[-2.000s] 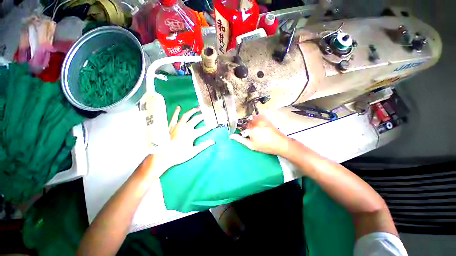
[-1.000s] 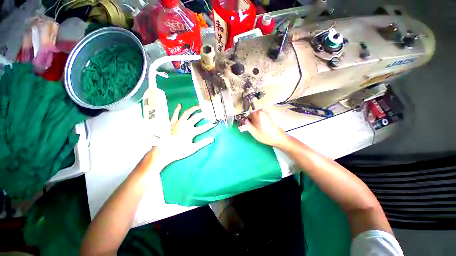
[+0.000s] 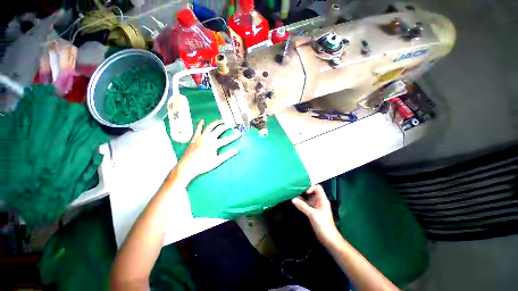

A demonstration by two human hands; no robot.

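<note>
A green cloth panel (image 3: pixel 250 176) lies flat on the white table, running under the needle end of the cream sewing machine (image 3: pixel 341 65). My left hand (image 3: pixel 209 149) lies spread on the cloth, left of the needle, fingertips near the presser foot. My right hand (image 3: pixel 316 209) is at the cloth's lower right corner by the table's front edge, thumb and fingers close to the cloth edge; whether they pinch it is hard to tell. The presser foot area (image 3: pixel 258 124) is partly hidden by the machine head.
A metal bowl (image 3: pixel 96 105) of green strips stands left of the white lamp (image 3: pixel 180 118). A green cloth heap (image 3: pixel 48 153) is at far left. Red-labelled bottles (image 3: pixel 196 44) stand behind the machine. Snips (image 3: pixel 335 115) lie right of the needle, small boxes (image 3: pixel 404 108) at the table's right end.
My right hand has moved from beside the needle down to the cloth's lower right corner. My left hand stays spread on the cloth. The view has shifted.
</note>
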